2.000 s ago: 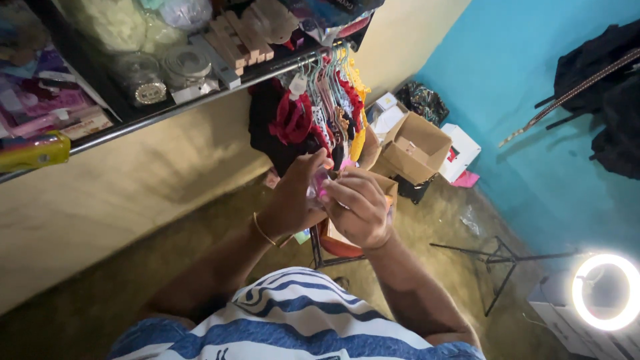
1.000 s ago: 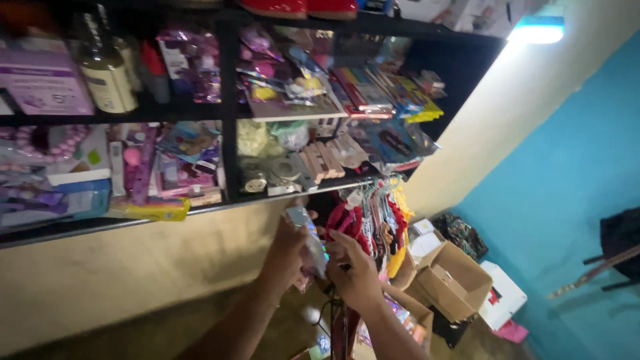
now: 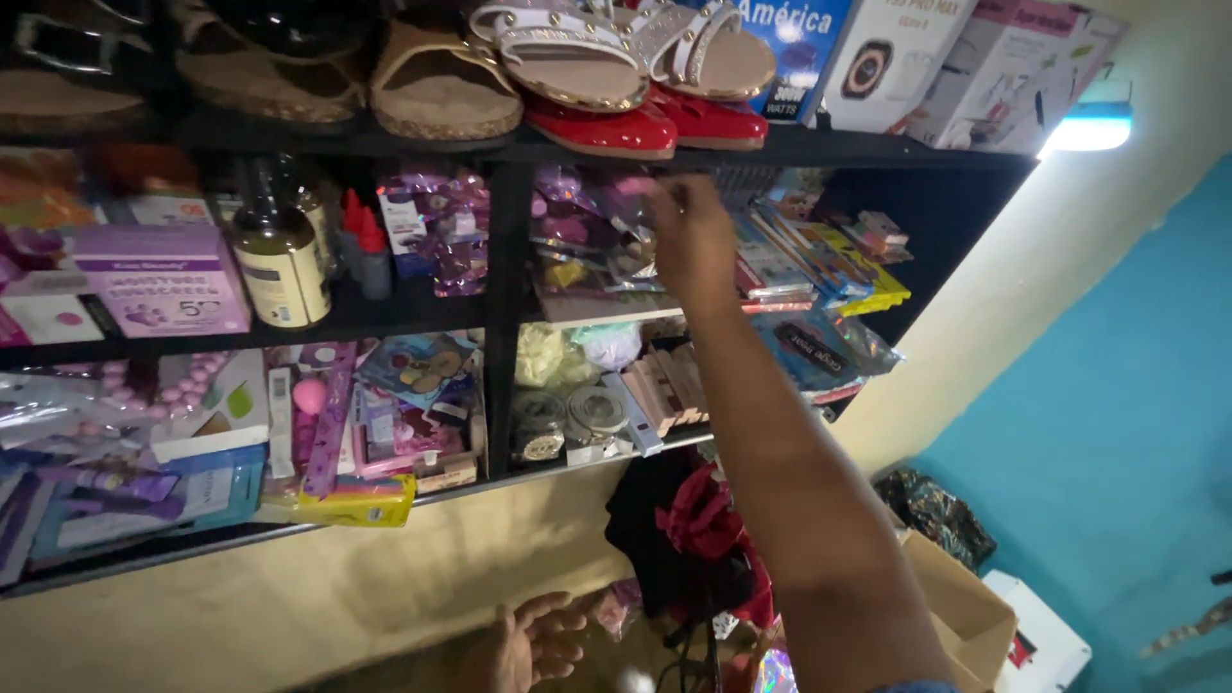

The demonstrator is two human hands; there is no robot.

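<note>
My right hand [image 3: 691, 241] reaches into the upper shelf compartment, its fingers bent over a pile of shiny plastic packets [image 3: 587, 231]. A blurred pink item [image 3: 633, 185] is at its fingertips; whether the fingers grip it cannot be told. Low in the view, below the shelves, my left hand [image 3: 535, 643] is held out with its fingers apart and nothing in it. Right of my right hand lie stacked flat packages [image 3: 770, 255]. Beneath it, my forearm partly hides some pale pink boxes [image 3: 664, 385] beside a coiled grey belt [image 3: 595, 414].
Sandals [image 3: 448, 91] and red shoes [image 3: 606, 130] stand on the top shelf, near boxed goods [image 3: 885, 67]. A pump bottle [image 3: 279, 255] is at the left. Below hang dark and red clothes [image 3: 703, 515], with a cardboard box [image 3: 962, 602] at the lower right and a lit lamp [image 3: 1092, 125] above.
My hands, together one second ago around a small shiny package, are now apart. The right has gone up to the shelf; the left is low and empty. The view has tilted up towards the shelves.
</note>
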